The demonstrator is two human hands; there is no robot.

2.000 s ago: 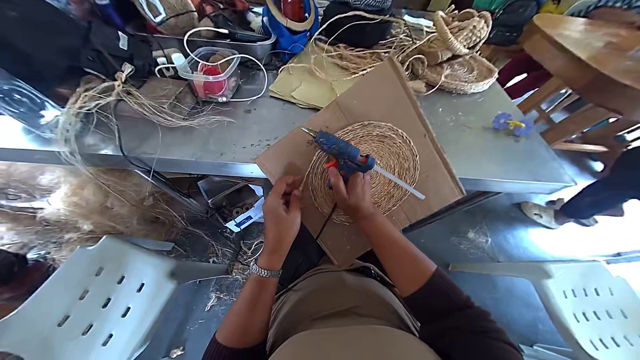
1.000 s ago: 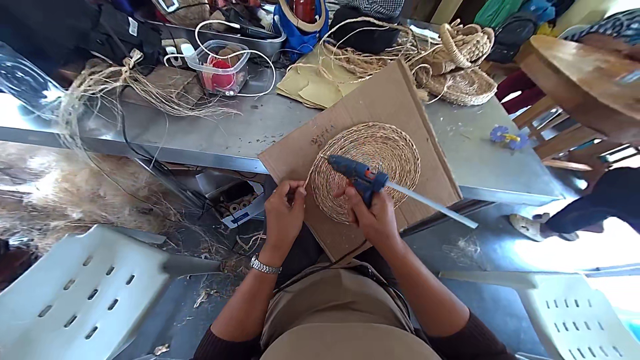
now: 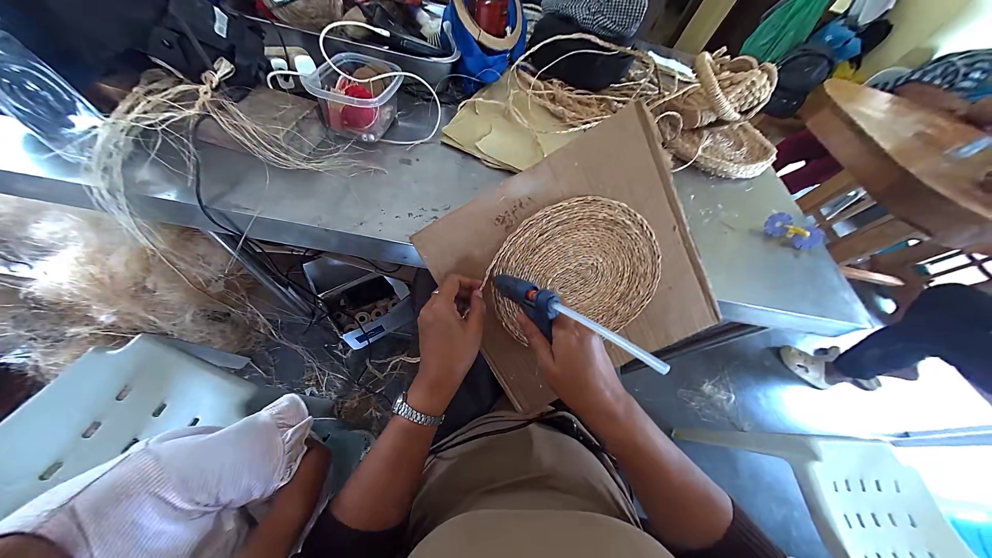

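A round coiled mat of braided natural fibre [image 3: 593, 256] lies on a sheet of cardboard [image 3: 620, 155], which rests partly on the metal table and partly over my lap. My right hand [image 3: 570, 353] is closed around the grip of a blue hot glue gun [image 3: 535, 298], its nozzle at the mat's left rim and a long clear glue stick out of its back. Between the thumb and fingers of my left hand [image 3: 453, 325] is the loose end of the fibre braid [image 3: 488, 271], just left of the nozzle.
On the metal table [image 3: 356, 194] are a tied fibre bundle [image 3: 209, 101], a plastic tub [image 3: 356, 105], brown paper sheets [image 3: 496, 132], woven baskets [image 3: 721, 147] and a purple flower ornament [image 3: 794, 230]. A person in a light garment [image 3: 194, 480] is at the lower left, by a plastic chair [image 3: 116, 395].
A person in a light garment has come into view at the lower left. The glue gun's nozzle has moved down along the mat's left rim, nearer my left hand.
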